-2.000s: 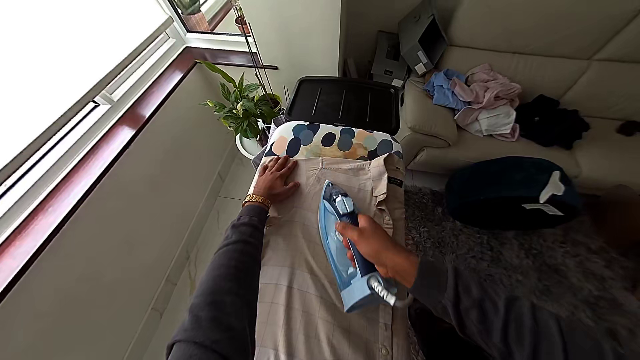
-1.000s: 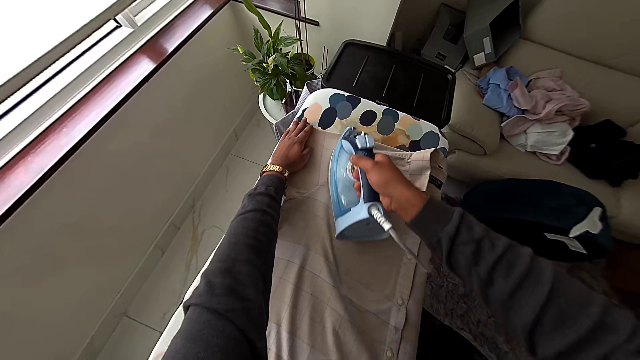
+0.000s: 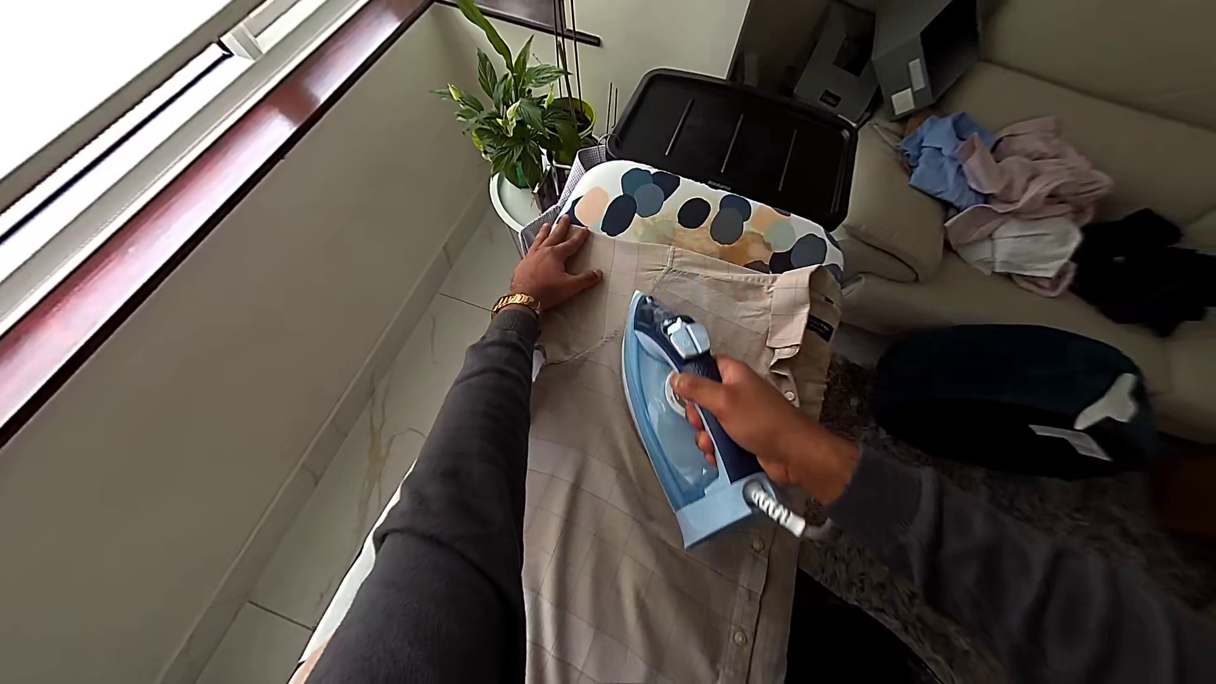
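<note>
A beige checked button shirt [image 3: 608,494] lies spread along an ironing board with a dotted cover [image 3: 703,214]. My right hand [image 3: 746,418] is closed around the dark blue handle of a blue steam iron [image 3: 665,418], which rests on the shirt with its tip toward the far end. The shirt's collar [image 3: 790,313] and buttons are at the right side of the board. My left hand [image 3: 556,266] presses flat on the shirt near the board's far left edge, fingers apart, holding nothing.
Beyond the board stand a black plastic lid or tray [image 3: 741,138] and a potted plant [image 3: 522,114]. At the right, a beige sofa [image 3: 1045,85] holds crumpled clothes [image 3: 1016,199], with a dark round cushion-like object [image 3: 1007,399] in front. A window sill [image 3: 237,152] runs along the left.
The iron, in my right hand, has come back from near the dotted cover toward the middle of the shirt. My left hand stays on the cloth at the far left.
</note>
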